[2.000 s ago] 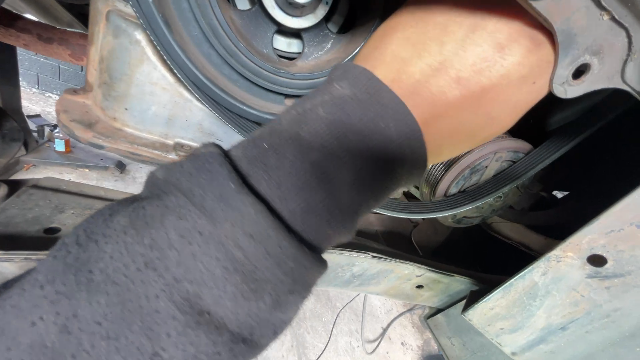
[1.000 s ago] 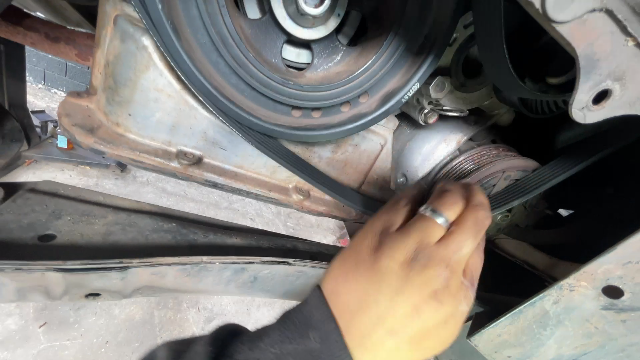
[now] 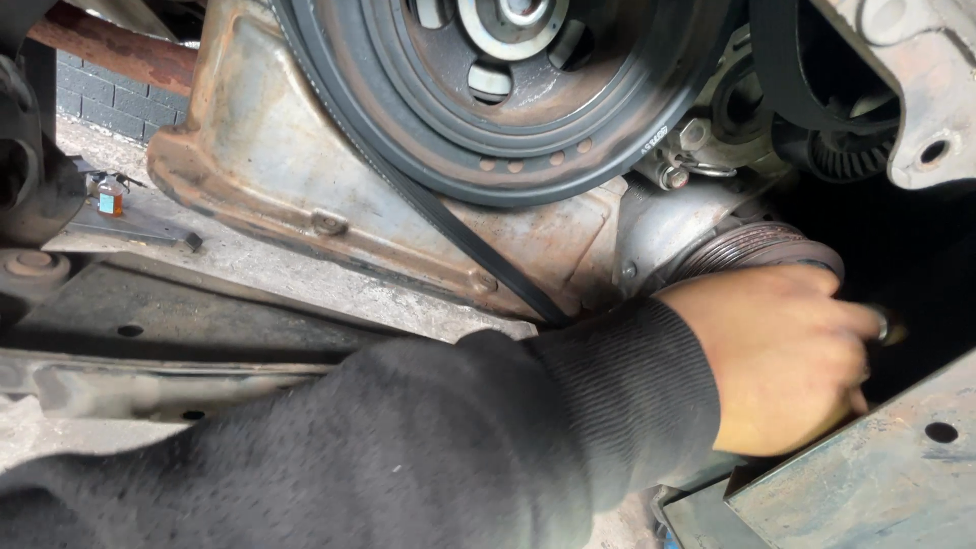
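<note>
My left hand (image 3: pixel 793 358), in a dark knitted sleeve, reaches from the lower left to just below the ribbed accessory pulley (image 3: pixel 751 248). Its back faces the camera, with a ring on one finger. The fingertips are blurred or hidden, and any grip cannot be made out. A black ribbed drive belt (image 3: pixel 473 240) runs down beside the large crankshaft pulley (image 3: pixel 526 171) and passes out of sight behind the sleeve. My right hand is out of view.
A rusty metal engine cover (image 3: pixel 259 145) lies left of the large pulley. Flat metal frame members (image 3: pixel 884 465) edge the opening below, and a holed bracket (image 3: pixel 915 99) juts in at upper right. A small bottle (image 3: pixel 110 200) stands at far left.
My left hand has moved right and lower relative to the ribbed pulley since one second ago. The belt stretch seen right of that pulley then no longer shows there.
</note>
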